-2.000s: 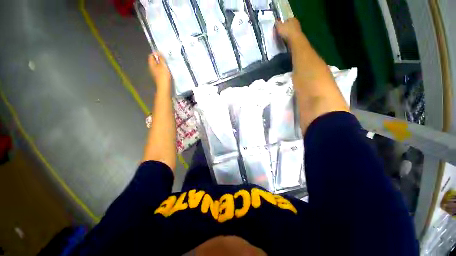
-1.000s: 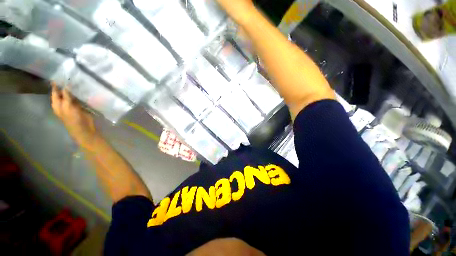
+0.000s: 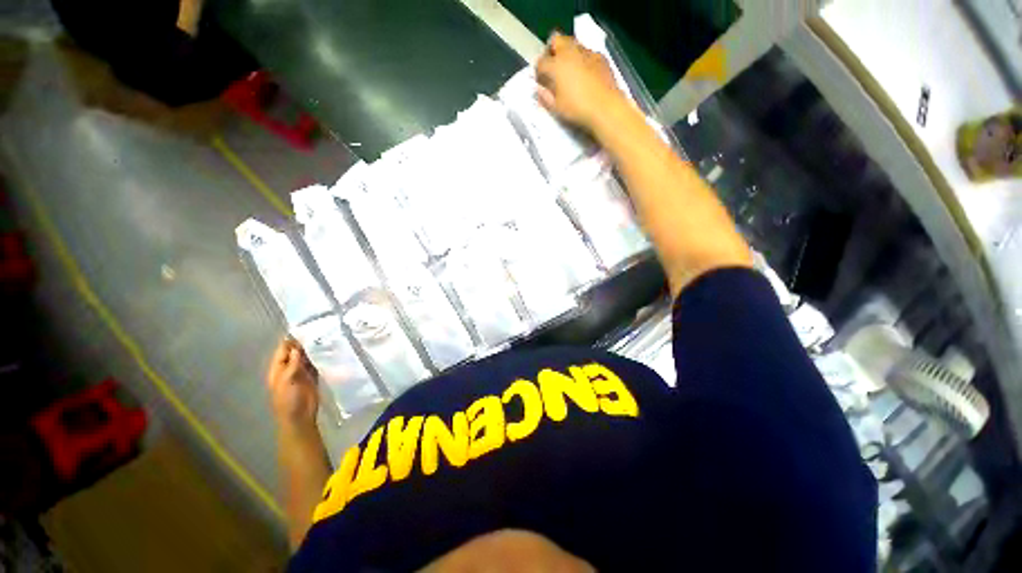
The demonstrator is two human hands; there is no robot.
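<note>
A wide clear plastic tray [image 3: 585, 298] lies in front of me, close to my body. White pouches [image 3: 448, 185] fill its long pockets in two rows, some with pointed flap ends at the far edge. My left hand [image 3: 295, 384] grips the tray's near left corner; its fingertips are at the edge and the rest is below. My right hand [image 3: 575, 81] is over the pouches at the far right end, fingers bent down on them; whether it grips one is not clear. What lies under the tray is mostly hidden.
A green surface [image 3: 375, 67] lies beyond the tray. A metal frame [image 3: 897, 168] curves along the right. A small fan [image 3: 944, 394] and more white pieces [image 3: 897, 448] are at the lower right. Red stools [image 3: 90, 429] stand on the yellow-lined floor at left. Part of a person shows at the upper left.
The tray that both hands held high and close to the camera is now lower, in front of my body. My right hand has moved over its far right pouches. The red-and-white item no longer shows.
</note>
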